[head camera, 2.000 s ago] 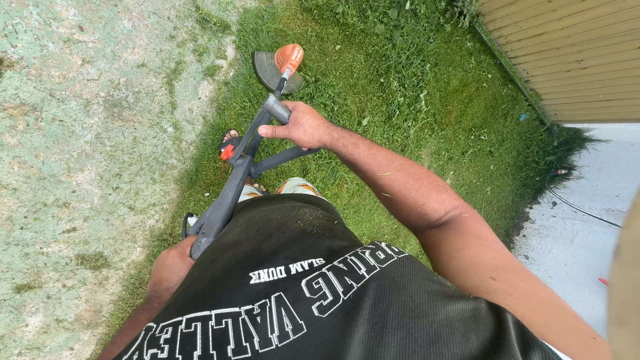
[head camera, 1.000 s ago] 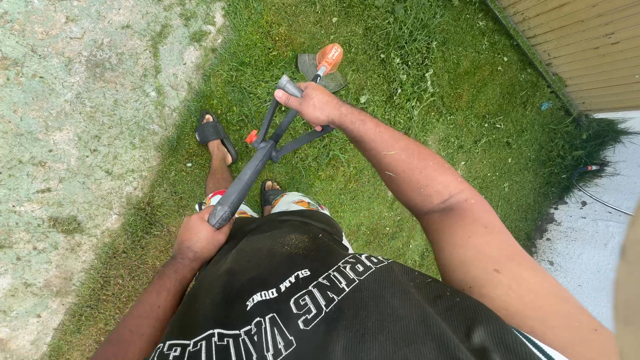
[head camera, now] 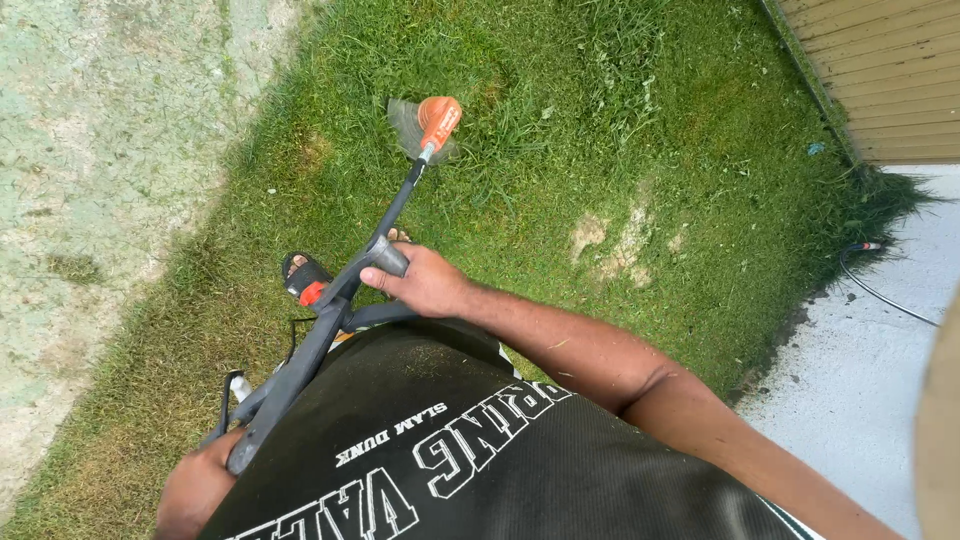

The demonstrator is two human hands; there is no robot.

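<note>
A dark grey string trimmer [head camera: 304,352] crosses in front of my body. My right hand [head camera: 424,281] is closed around its front handle, thumb along the grey grip end. At the lower left, my left hand [head camera: 199,480] holds the rear grip, partly hidden by the tool. The shaft leads up to an orange trimmer head [head camera: 439,120] low over the grass, with a blurred dark guard or line sweep [head camera: 409,127] beside it. A red part [head camera: 312,293] shows on the tool near my black sandal [head camera: 304,276]; my other foot is mostly hidden behind the shaft.
Green grass [head camera: 555,195] surrounds the head, with bare patches [head camera: 622,240]. Worn pale concrete [head camera: 112,150] runs along the left. A tan slatted wall [head camera: 892,75] stands upper right. Beside longer grass, a thin hose or cable [head camera: 885,296] lies on white paving [head camera: 847,390].
The trimmer head has moved left relative to my feet since one second ago, and the rear grip is lower beside my body. Both hands have kept hold of the tool.
</note>
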